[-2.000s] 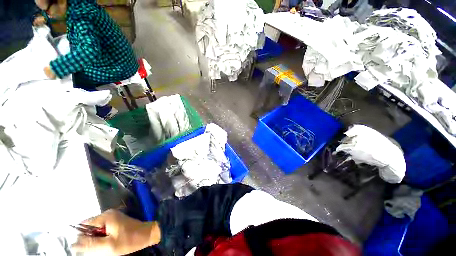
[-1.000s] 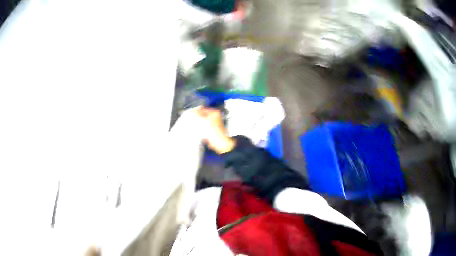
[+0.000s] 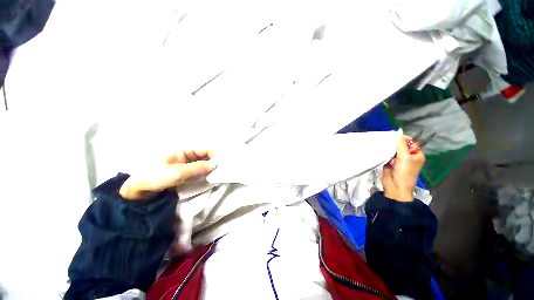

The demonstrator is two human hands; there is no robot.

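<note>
A large white garment (image 3: 293, 164) lies over the table's near edge and partly on my lap, washed out by glare. My left hand (image 3: 170, 173) pinches its cloth between thumb and fingers. My right hand (image 3: 404, 167) grips the garment's corner at the right, with the edge stretched between both hands. Small thread snips with a red grip (image 3: 413, 146) sit in the same right hand, dark blades pointing right. Which part of the garment is held is hard to tell.
The white table (image 3: 375, 96) has more pale cloth (image 3: 462, 35) heaped at its far right. A blue crate (image 3: 354, 228) and a green crate (image 3: 451, 164) with pale cloth stand right of the table. A person's dark green checked sleeve (image 3: 518, 41) shows at the upper right.
The view has swung left from the crates and floor to the table. Both hands now show holding the garment's edge; before, the right arm reached out over the crates by the table edge.
</note>
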